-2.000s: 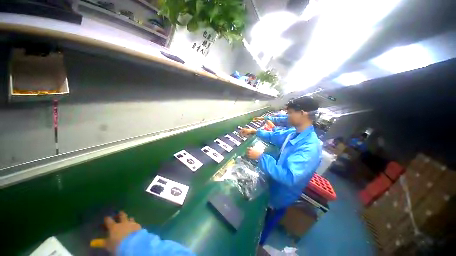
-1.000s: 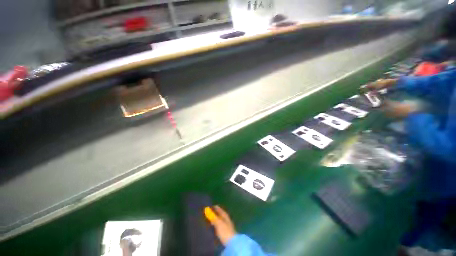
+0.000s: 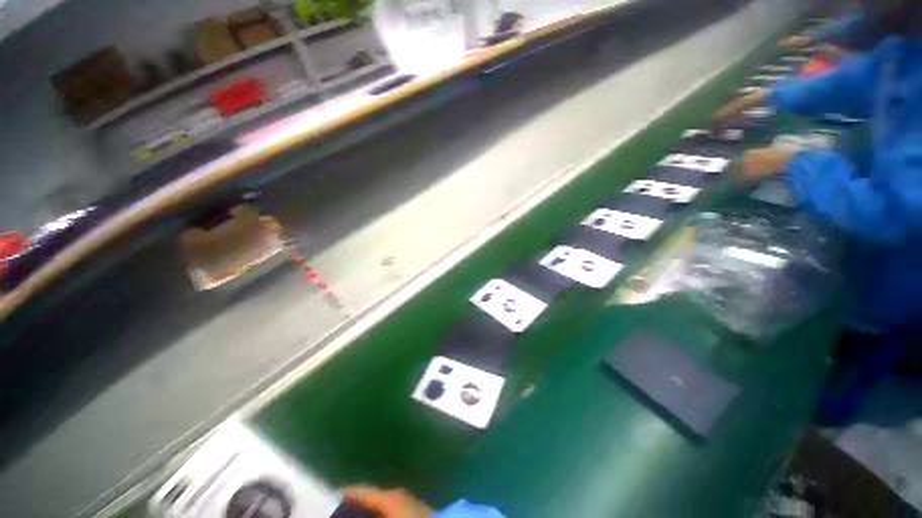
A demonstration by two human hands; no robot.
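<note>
A large white printed box (image 3: 227,476) with a dark round picture lies at the lower left, cut off by the bottom edge. My right hand (image 3: 389,500) is at the bottom edge beside it, blurred and mostly cut off, with a small dark patch at its fingers; its grip cannot be told. My left hand is not in view. Ahead, a row of white printed boxes (image 3: 461,393) lies on the green belt, with black boxes (image 3: 475,342) between or partly under them.
A dark flat box (image 3: 671,382) lies on the near ledge, beside crumpled clear plastic bags (image 3: 753,268). A person in blue (image 3: 859,152) works at the right with both hands over the belt. An open cardboard box (image 3: 235,251) hangs on the partition below the shelf (image 3: 303,111).
The view has swung left and then tilted. The row of boxes now shows further left, and the large white box is nearer the left edge. My right hand has dropped to the bottom edge.
</note>
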